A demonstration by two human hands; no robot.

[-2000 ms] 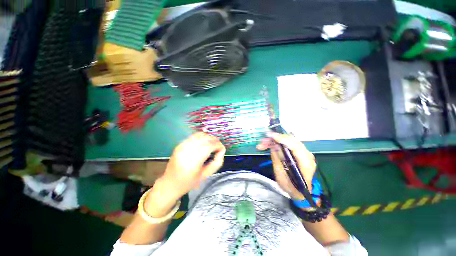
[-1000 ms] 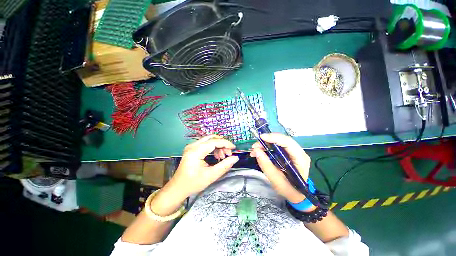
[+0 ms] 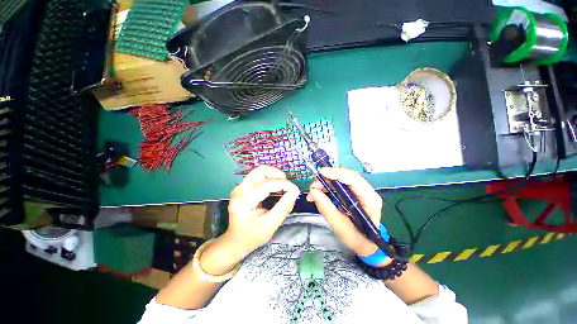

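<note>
The soldering iron [image 3: 345,199] is in my right hand [image 3: 354,199], its metal tip pointing up and left above the PCB panel [image 3: 310,140]. The panel lies flat near the mat's front edge, with red wires [image 3: 250,149] fanning from its left side. My left hand [image 3: 256,205] is just below the panel, thumb and forefinger pinched together. Whether a lead wire is between these fingertips is too small to tell. My right thumb and fingertips are close to the left fingertips, with a small gap between the hands.
A loose red wire pile [image 3: 158,139] lies left. The fume fan [image 3: 253,63] stands behind the panel. A tub [image 3: 446,95] of gold-silver bits sits on the white sheet [image 3: 386,142] at right. A solder feeder [image 3: 528,114] and spool [image 3: 545,37] are far right, green panels [image 3: 150,28] upper left.
Both hands came together below the panel. Since the last earlier frame they have drawn slightly apart, and the red wire seen between them no longer shows. The iron has shifted slightly left.
</note>
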